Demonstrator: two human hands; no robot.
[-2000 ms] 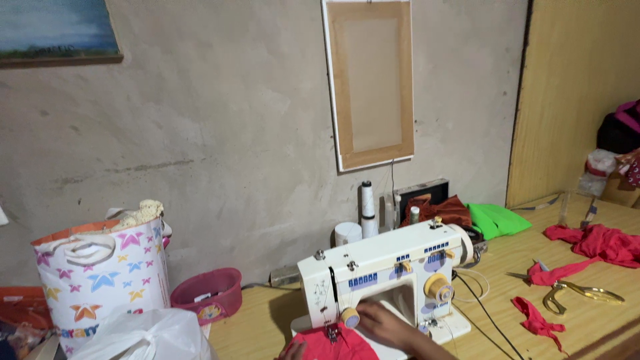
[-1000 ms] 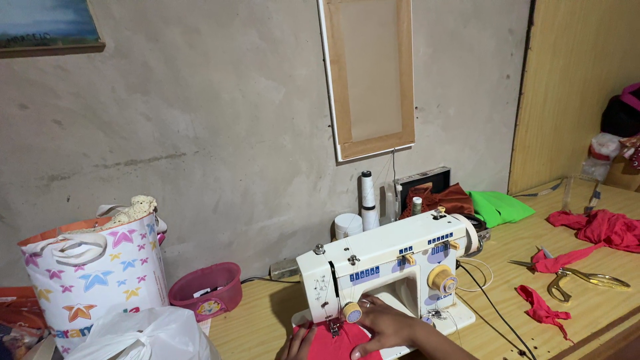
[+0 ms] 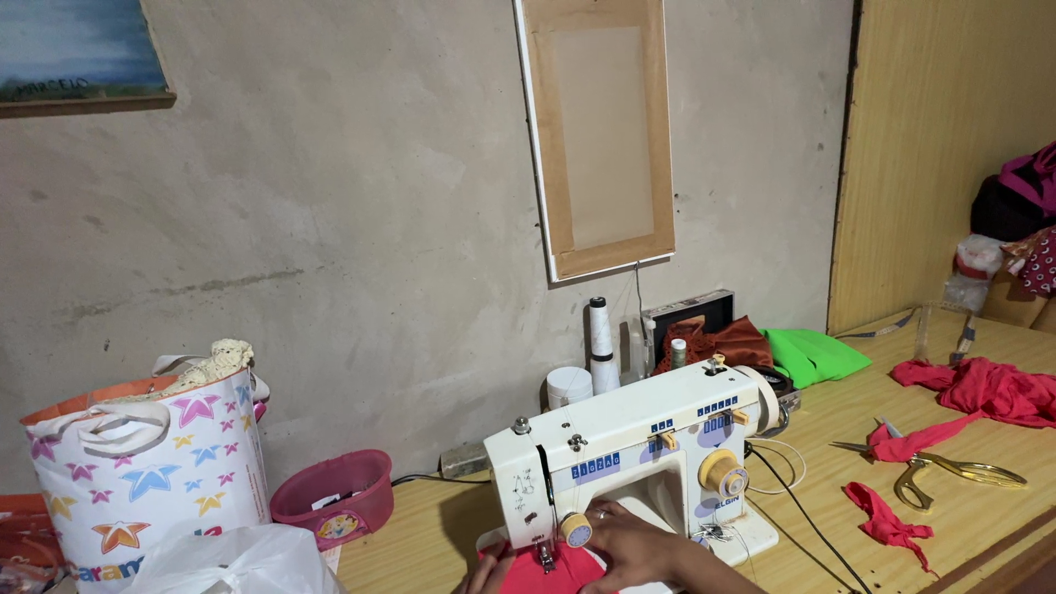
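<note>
A white Elgin sewing machine point(image 3: 627, 445) stands on the wooden table at the lower centre. Red fabric point(image 3: 561, 576) lies under its presser foot point(image 3: 546, 558). To the left of the foot, my left hand point(image 3: 487, 573) rests its fingers on the fabric's edge; most of that hand is cut off by the frame's bottom. My right hand point(image 3: 631, 544) reaches in under the machine's arm, its fingers spread on and beside the fabric just right of the foot. Whether the needle is down in the cloth cannot be made out.
Gold-handled scissors point(image 3: 932, 470) lie at right with red fabric scraps point(image 3: 891, 520) and a red cloth heap point(image 3: 990, 392). Behind the machine are thread cones point(image 3: 601, 338), a white jar point(image 3: 569, 385) and green fabric point(image 3: 813, 356). A pink basket point(image 3: 330, 503) and star-patterned bag point(image 3: 148, 470) stand left.
Compared with two seconds ago, my right hand has come down from near the machine's front dial to the fabric beside the presser foot. My left hand stays at the fabric's left side.
</note>
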